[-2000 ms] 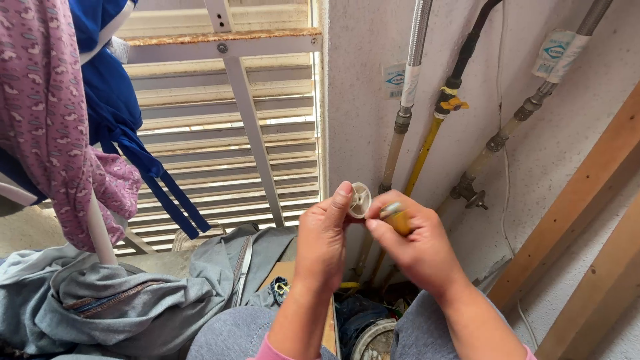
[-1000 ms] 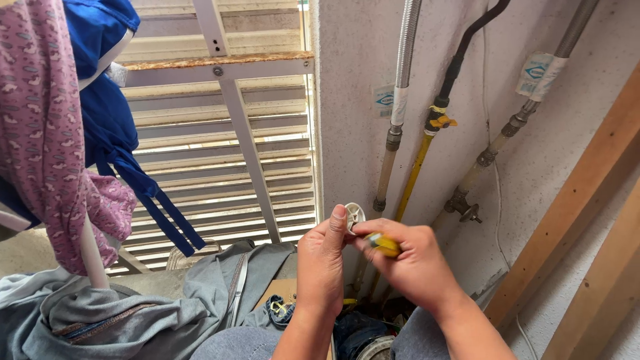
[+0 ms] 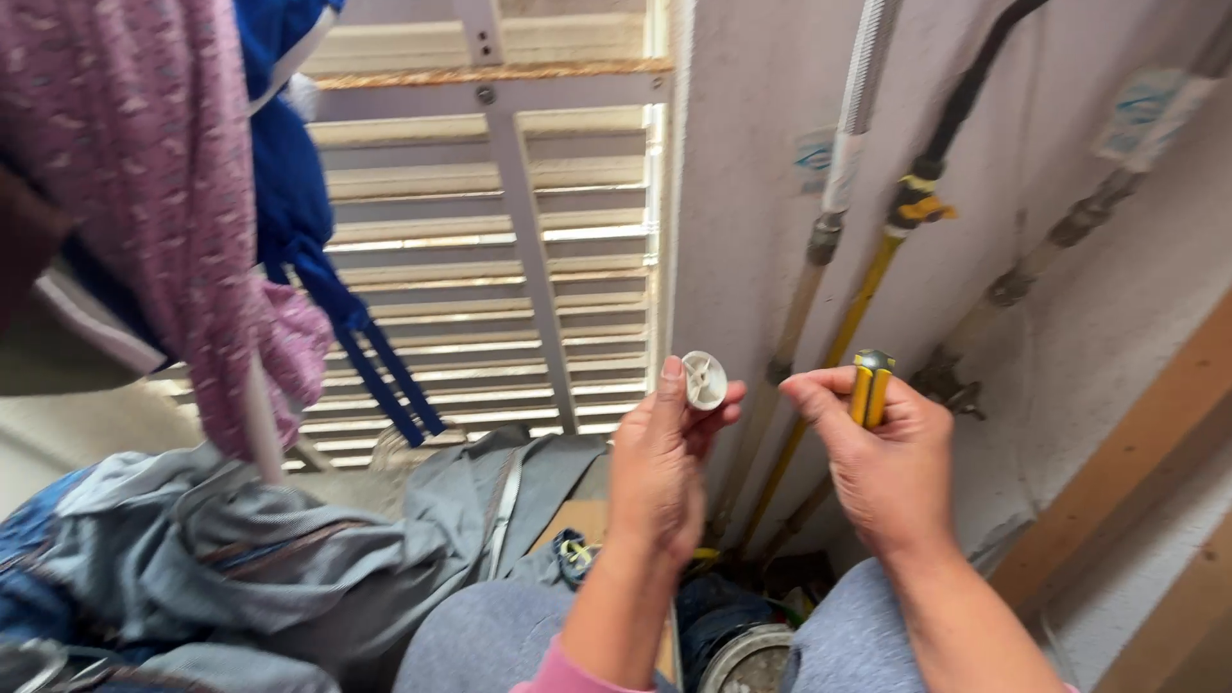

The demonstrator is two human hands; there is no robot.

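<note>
My left hand holds a small round white plastic knob between thumb and fingers, its ribbed hollow side showing. To the right of it, my right hand is closed around a yellow and black handle, which looks like a screwdriver's; its far end is hidden in the hand. The thumb and forefinger of that hand are pinched together at the left, and whether they hold something small cannot be told. A gap separates the two hands, and the handle does not touch the knob.
Behind the hands, a yellow pipe with a valve, a braided hose and a metal pipe run along the wall. Louvred slats stand at left, with hanging pink cloth. Grey clothes lie below; wooden beams cross at right.
My right hand has moved away from the white knob to the right, where before it was against it. The yellow handle now points upward in that hand. My left hand still holds the knob.
</note>
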